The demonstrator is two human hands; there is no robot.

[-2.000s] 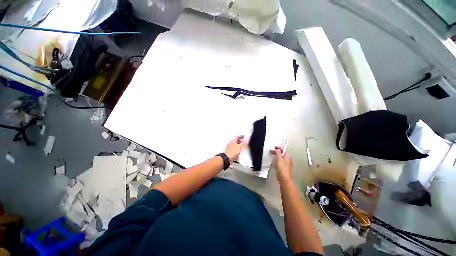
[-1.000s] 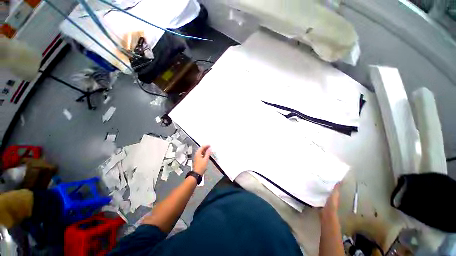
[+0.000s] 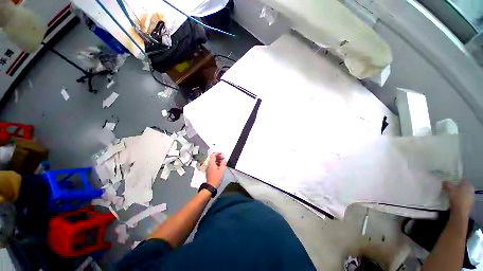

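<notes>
Large white paper patterns [image 3: 318,132] lie over black cloth on the table, with dark edges showing along the front. A black cloth strip [image 3: 244,135] shows between the left sheet [image 3: 214,119] and the larger sheet. My right hand [image 3: 459,195] is at far right, gripping the right end of a paper pattern; this end is blurred and reaches over the padded arms. My left hand [image 3: 214,165] is at the table's front left edge, fingers curled beside the paper; whether it grips anything is unclear.
The padded arms [image 3: 416,114] and black garment piece [image 3: 421,233] are partly covered at right. A white tool [image 3: 365,222] lies on the table cover [image 3: 296,211]; the iron [image 3: 360,263] is cut off below. Paper offcuts [image 3: 140,164] and blue [image 3: 71,188] and red stools [image 3: 82,230] are at left.
My right hand has moved far right with the paper's end, now over the padded arms. A black gap has appeared at left, and the earlier central black gap no longer shows. My left hand stays near the front edge.
</notes>
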